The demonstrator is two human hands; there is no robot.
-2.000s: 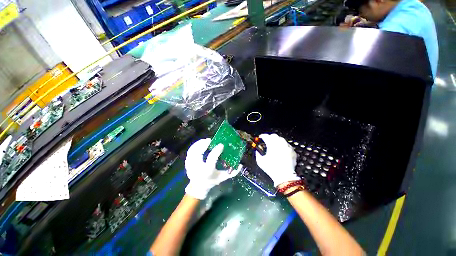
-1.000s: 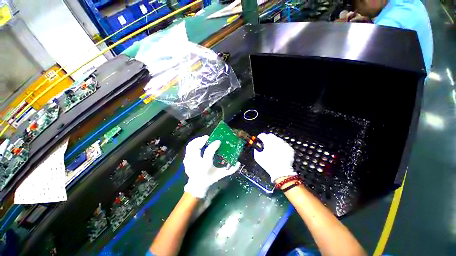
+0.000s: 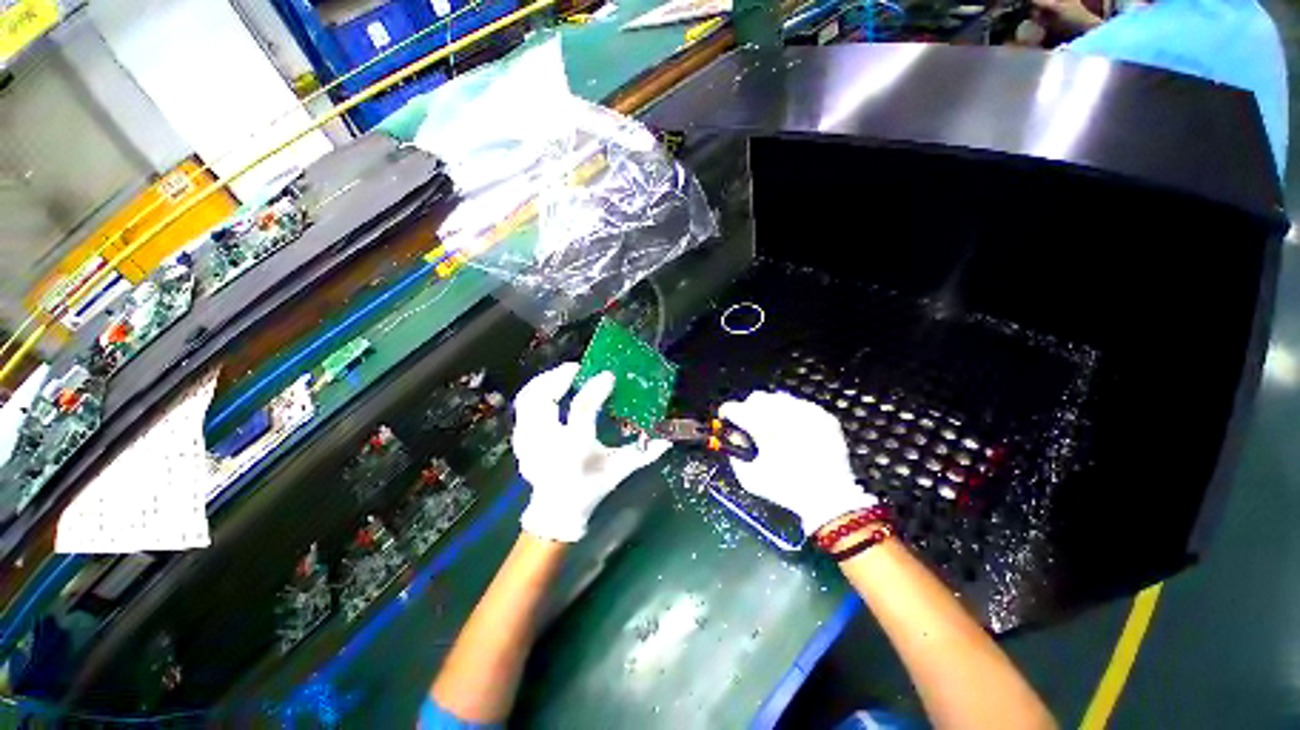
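Observation:
My left hand, in a white glove, holds a green printed circuit board tilted up, with its plain green side showing. My right hand, also gloved, grips diagonal cutters with orange bands near the joint. The jaws point left and reach the board's lower right edge; whether they touch a lead is too small to tell. The black lead-catching box stands open behind and right of my right hand. Its silver handle lies just below the hands. Tiny clipped leads are scattered inside it.
A crinkled clear plastic bag lies beyond the board. Assembled boards stand in rows on the dark conveyor at left; more sit on the raised shelf. A white sheet hangs there. A person in light blue is partly visible at upper right.
The board and my left hand have moved slightly up and left. The cutters have come down from the board's right side to its lower right edge. The camera view has shifted a little.

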